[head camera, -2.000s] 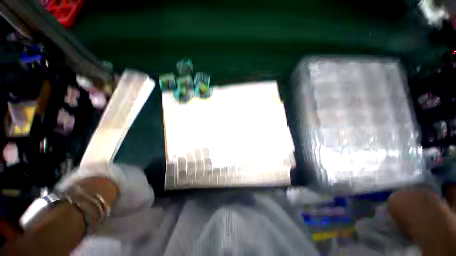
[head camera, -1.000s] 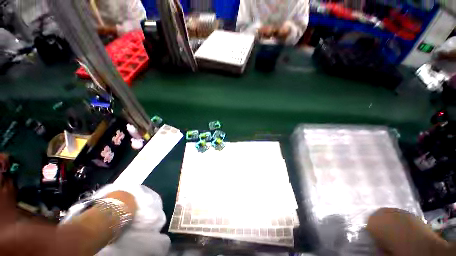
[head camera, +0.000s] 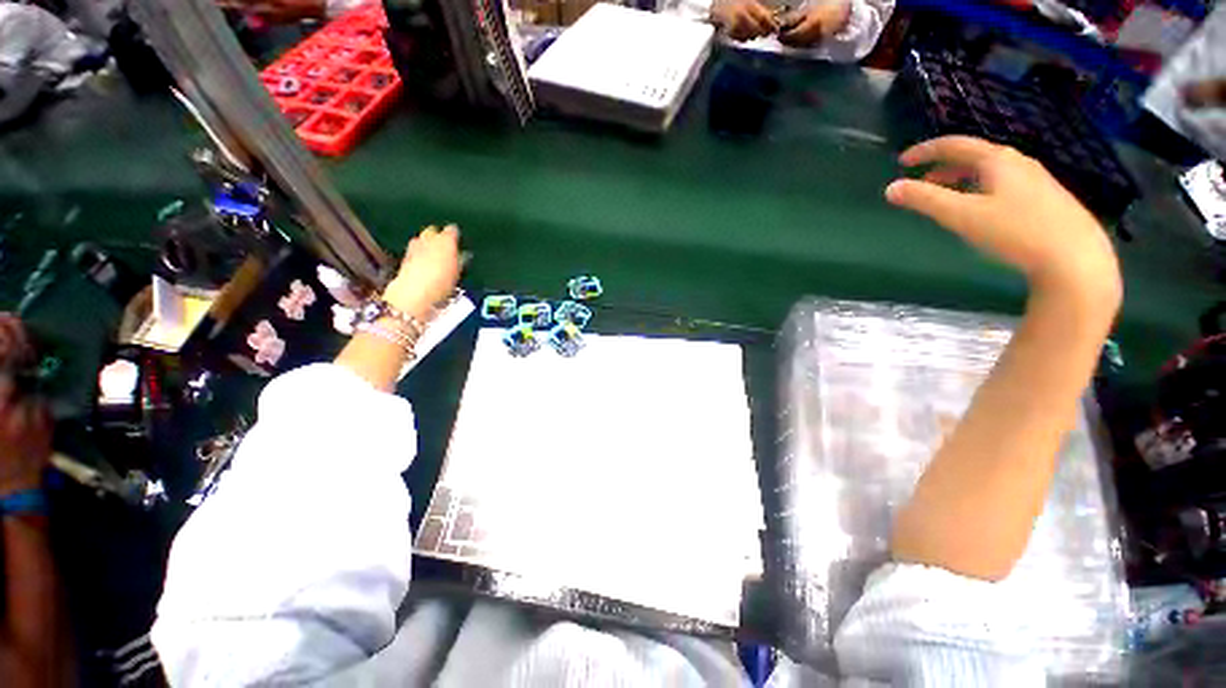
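Note:
Several small teal-rimmed watch housings (head camera: 534, 315) lie in a cluster at the top left corner of the white sheets (head camera: 605, 457). Grey die-cut pads (head camera: 451, 522) show at the sheets' lower left. My left hand (head camera: 428, 273) is at the upper end of the pale pad strip (head camera: 444, 332), left of the housings; its fingertips are small and whether it holds anything cannot be told. My right hand (head camera: 1002, 208) is raised beyond the clear blister tray (head camera: 861, 403), fingers apart and empty. My right forearm covers part of the tray.
A metal post (head camera: 276, 161) slants close to my left hand. A red parts tray (head camera: 336, 88), a stack of white sheets (head camera: 625, 61) and a black parts tray (head camera: 1008, 121) stand across the bench. Another person's hands (head camera: 780, 20) are at the far side. Small tools and boxes clutter the left.
My left hand has moved forward to the strip's upper end. My right hand has reached forward past the tray. The strip is now mostly hidden by my left arm.

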